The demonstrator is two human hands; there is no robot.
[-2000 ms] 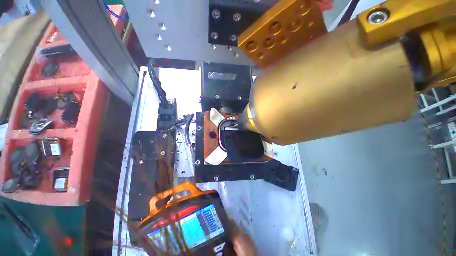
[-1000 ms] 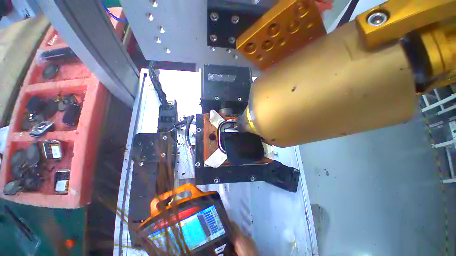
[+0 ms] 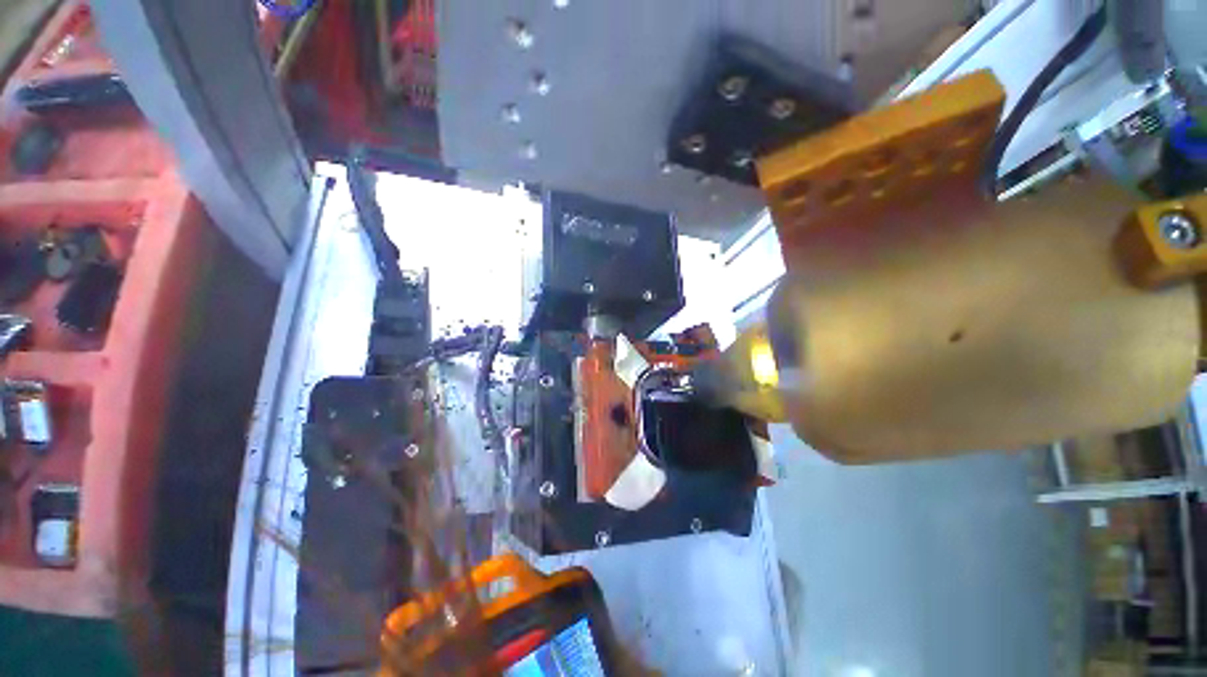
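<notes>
The teach pendant (image 3: 543,615), with an orange handle and a lit screen, is at the bottom edge, mostly cut off. A small blurred sliver of my right hand (image 3: 633,665) shows at its right edge, on the pendant. My left hand is not in view. A black rounded workpiece (image 3: 694,431) sits in the brown-orange jig (image 3: 608,421), which has pale corner tabs. The yellow-lit gold nozzle (image 3: 760,370) of the large gold cylinder (image 3: 980,364) points at the workpiece's upper right side. The nozzle's tip is blurred, so contact cannot be told.
A gold bracket (image 3: 887,152) with holes is above the cylinder. A black linear axis (image 3: 357,456) with cables is left of the jig. A pink-red foam tray (image 3: 133,364) with dark and silver parts is at far left, behind a grey frame post (image 3: 212,146).
The view has shifted and tilted: the cylinder and jig appear further right and lower. The pendant and my right hand have dropped further out at the bottom. The tray is more cut off at left.
</notes>
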